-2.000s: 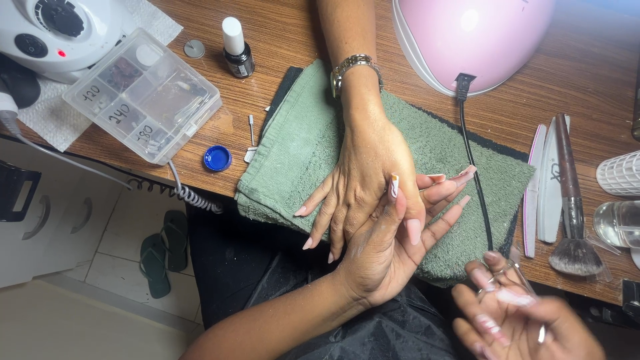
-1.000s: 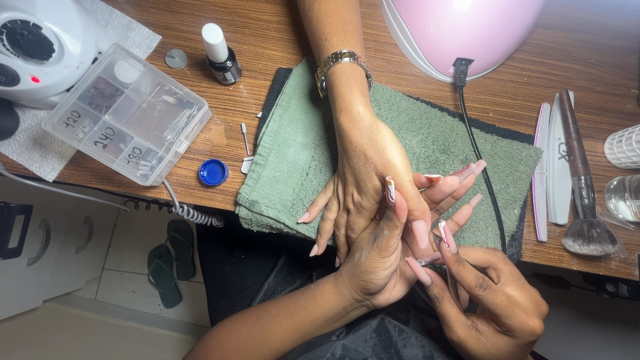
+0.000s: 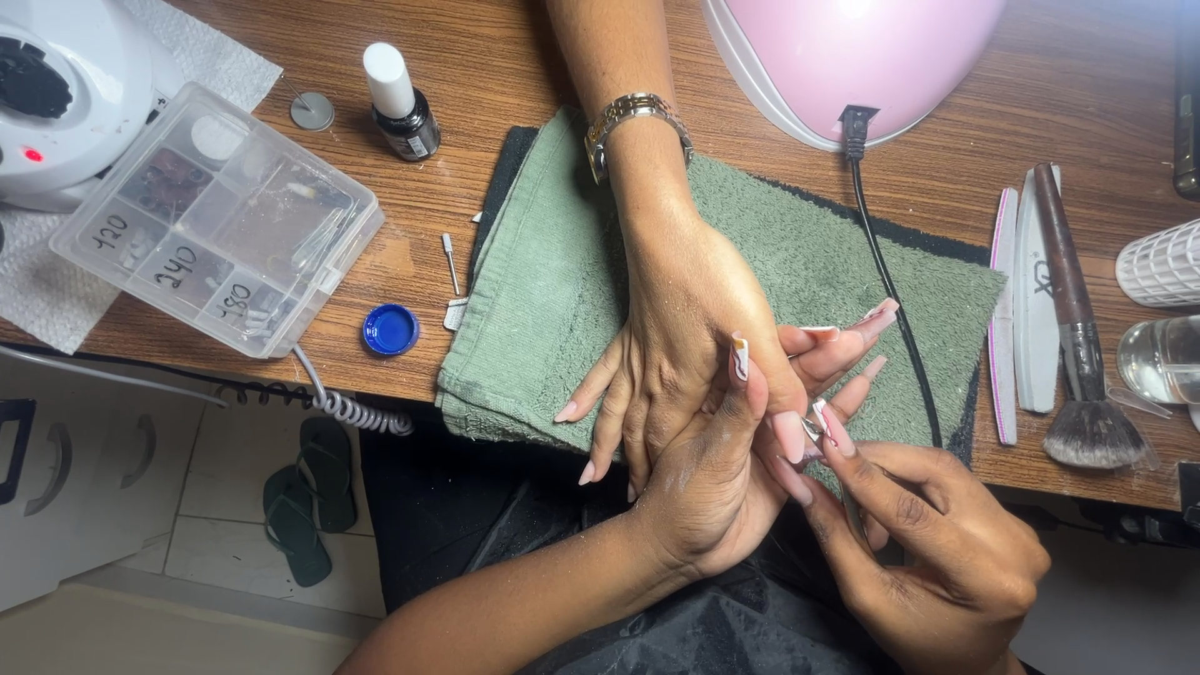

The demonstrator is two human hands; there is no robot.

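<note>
My left hand (image 3: 717,478) lies palm up under another person's hand (image 3: 694,300) and holds it by the thumb side. That person's hand rests on a folded green towel (image 3: 534,281), a metal watch (image 3: 637,117) at its wrist. My right hand (image 3: 928,544) pinches a slim metal tool (image 3: 814,429), its tip at the other person's thumbnail (image 3: 789,437); the rest of the tool is mostly hidden by my fingers, so its kind cannot be told.
A pink nail lamp (image 3: 858,56) with a black cable stands at the back. Nail files (image 3: 1036,309) and a powder brush (image 3: 1078,356) lie right. Left are a compartment box (image 3: 220,225), a bottle (image 3: 405,108), a blue cap (image 3: 390,329) and a white machine (image 3: 75,103).
My right hand has come up and left from the lower right with the metal tool, to the other person's thumb. My left hand keeps its hold.
</note>
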